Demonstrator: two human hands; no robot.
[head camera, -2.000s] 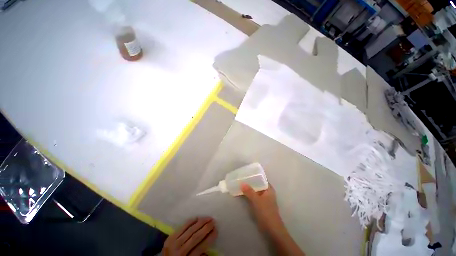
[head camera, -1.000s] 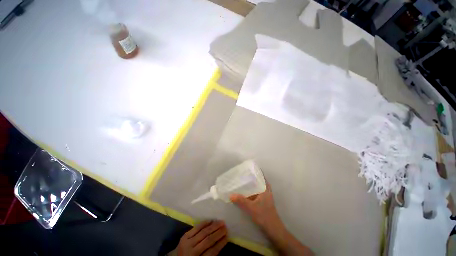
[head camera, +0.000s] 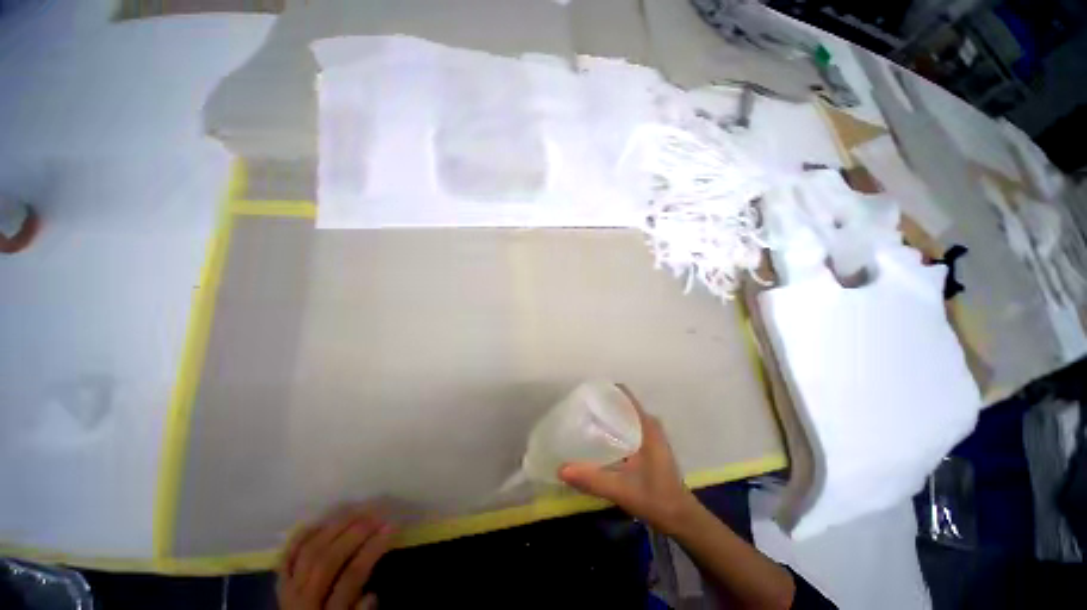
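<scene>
My right hand (head camera: 638, 477) holds the translucent squeeze bottle (head camera: 584, 431) near the front of the marked work area (head camera: 405, 346). Its nozzle points down and left, close to the front yellow tape (head camera: 477, 520). My left hand (head camera: 337, 558) lies at the front edge, left of the bottle, with fingers together, partly cut off by the lower frame edge. Whether anything is under its fingers cannot be seen. A thin white cut panel (head camera: 489, 143) lies flat beyond the grey-beige area.
A tangled heap of white strips (head camera: 703, 209) lies at the far right of the work area. A stack of white cut panels (head camera: 876, 369) is at right, overhanging the edge. A black item (head camera: 954, 272) is beside it. A brown bottle (head camera: 17, 226) is partly cut off at left.
The view has swung to the right, so the white stack now shows and the brown bottle sits at the left rim. My right hand still holds the bottle. My hands are farther apart.
</scene>
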